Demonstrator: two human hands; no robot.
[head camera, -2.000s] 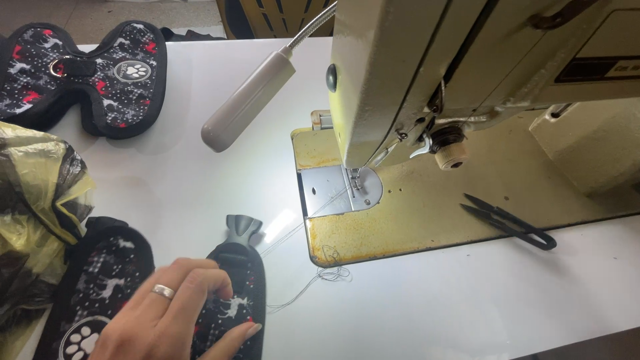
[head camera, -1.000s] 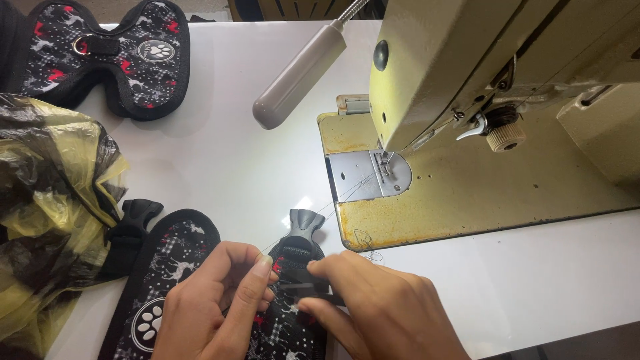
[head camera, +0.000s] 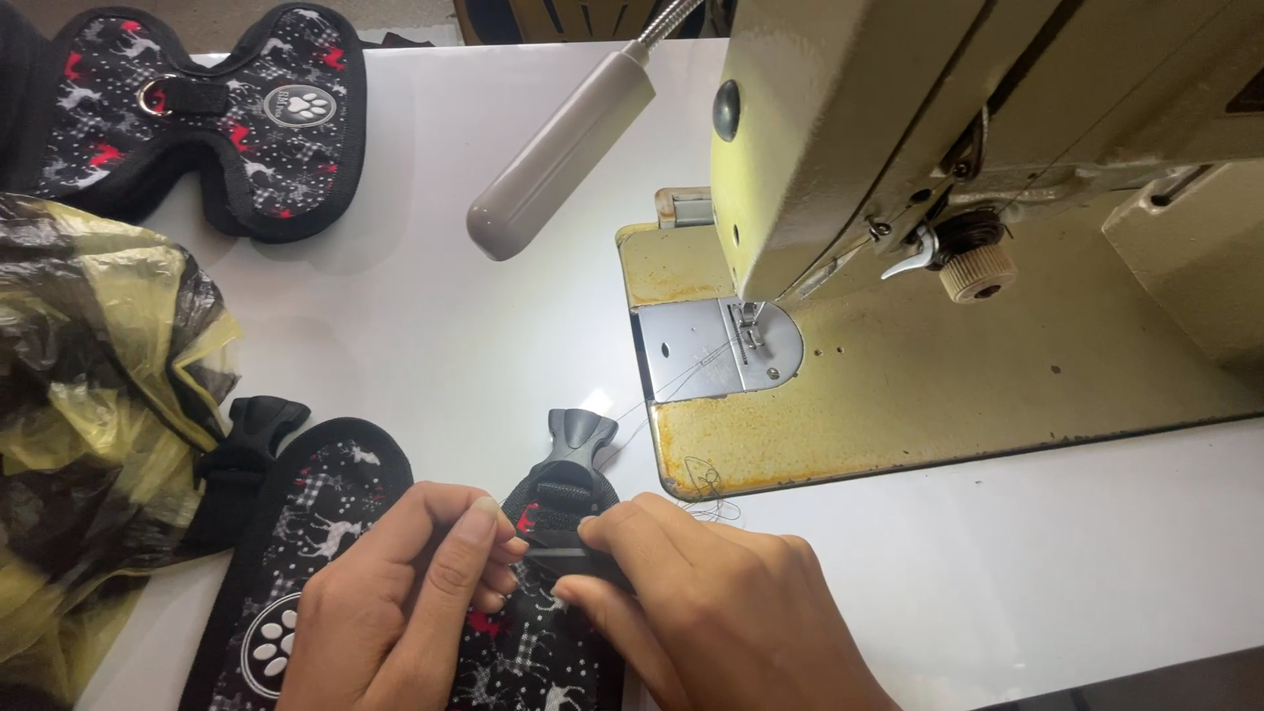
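My left hand (head camera: 415, 592) has thumb and forefinger pinched together above a black harness piece (head camera: 538, 632) printed with deer; whether a thread is between them cannot be told. Black thread snips (head camera: 573, 558) are in my right hand (head camera: 706, 592), their blades pointing left towards the left fingertips. A black plastic side-release buckle part (head camera: 581, 434) sits at the piece's far end, on webbing. Fine threads (head camera: 637, 425) run from near it to the sewing machine's presser foot (head camera: 750, 321). Left of my hands lies another padded piece (head camera: 331, 523) with a paw badge.
The sewing machine (head camera: 839, 148) fills the upper right over its worn bed (head camera: 948, 385). A lamp on a flexible neck (head camera: 563, 153) hangs over the white table (head camera: 395, 326). A finished-looking harness (head camera: 212, 109) lies upper left, a yellow and black plastic bag (head camera: 99, 346) below it.
Two seconds ago the snips lay on the machine bed's near edge; my right hand, then out of view, now holds them over the harness piece. My left fingers have come together.
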